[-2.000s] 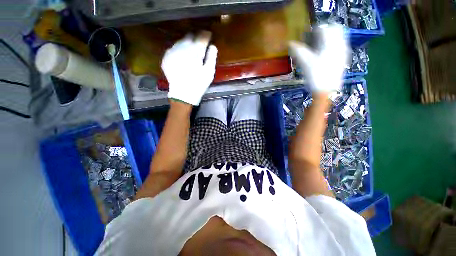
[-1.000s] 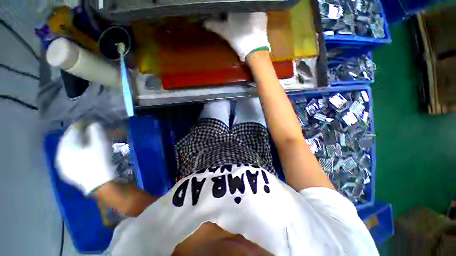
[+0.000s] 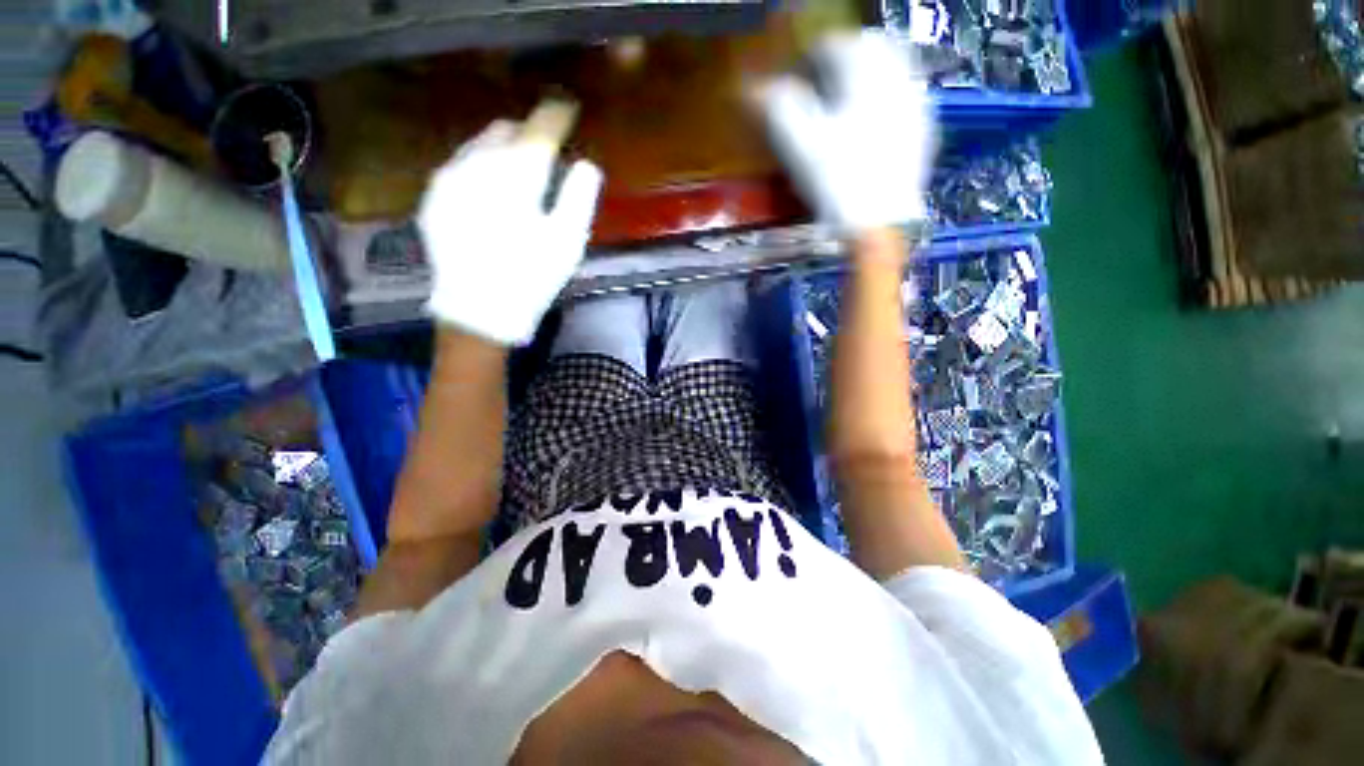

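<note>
My left hand (image 3: 506,232), in a white glove with a stained fingertip, is over the near left part of the amber pad (image 3: 688,90). Its thumb and fingers are apart and no part shows in it. My right hand (image 3: 856,135), in a white glove, is blurred over the right end of the pad, thumb spread from the fingers; whether it holds a part cannot be told. The red pad (image 3: 696,210) lies at the table's near edge between my hands. Metal parts fill the right-hand bin (image 3: 987,419). Fewer lie in the left-hand bin (image 3: 284,539).
The thick machine head (image 3: 494,18) spans the top. At left are a dark cup (image 3: 240,123) with a light-blue brush (image 3: 307,277), a white bottle (image 3: 172,202) and a dark phone (image 3: 145,279). More blue bins of parts (image 3: 987,53) stand upper right. Cardboard (image 3: 1272,165) lies at right.
My left hand has moved from over the left-hand bin up to the pad. My right hand has moved from under the machine head to the pad's right end.
</note>
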